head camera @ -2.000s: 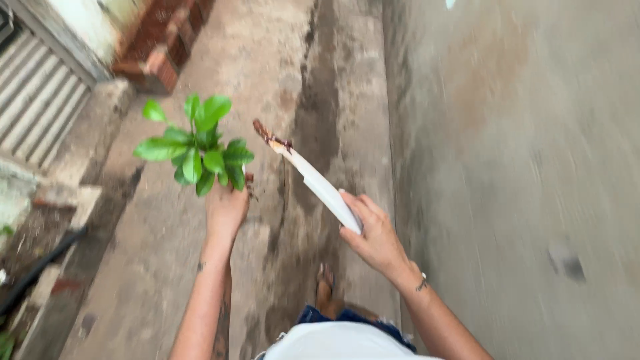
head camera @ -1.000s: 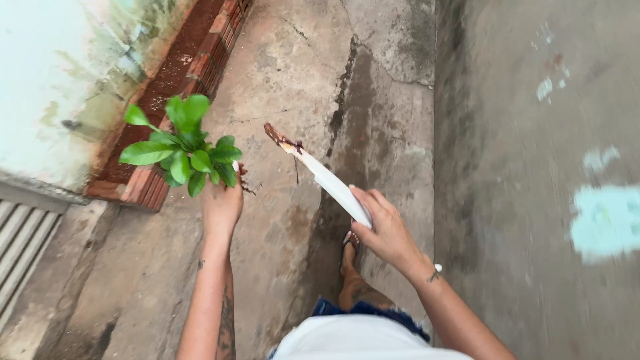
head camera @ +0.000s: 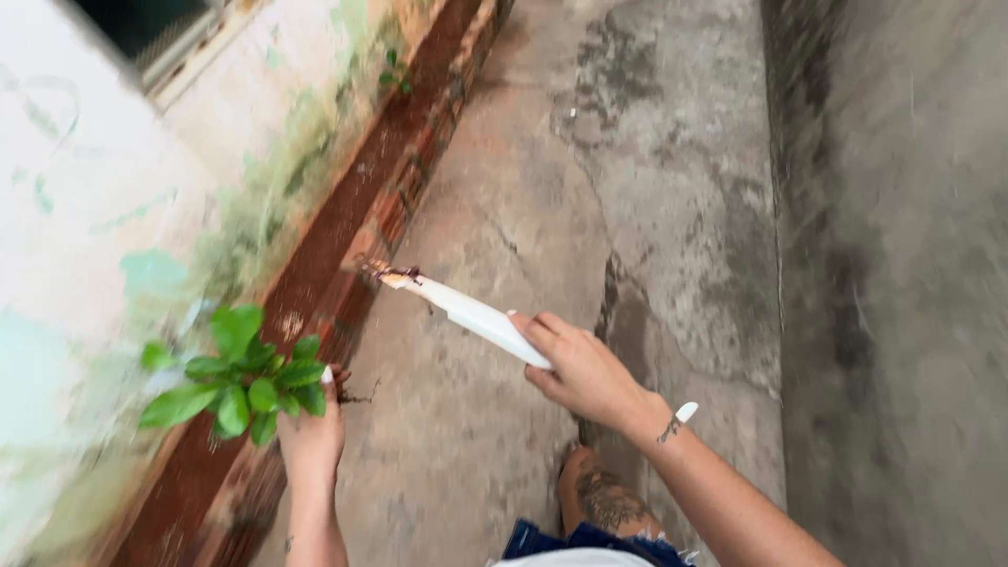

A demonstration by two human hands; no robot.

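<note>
My left hand (head camera: pixel 313 429) is closed around the base of a small leafy green plant (head camera: pixel 252 386), with thin dark roots poking out to the right of the fingers. In my right hand (head camera: pixel 587 370) is the white handle of a hand tool (head camera: pixel 488 319). Its far end, pointing up and left, is coated with reddish-brown soil, so the kind of tool cannot be told. The two hands are apart, and the tool does not touch the plant.
A long brick planter bed (head camera: pixel 339 213) of red soil runs along the stained, peeling wall (head camera: pixel 213 165) on the left, with a small plant (head camera: pixel 395 72) farther up. Cracked concrete paving (head camera: pixel 504 189) lies between it and a grey wall (head camera: pixel 898 236) on the right.
The view has moved along the passage, and the brick bed now runs beneath the plant. Both hands keep their hold on the plant and the tool.
</note>
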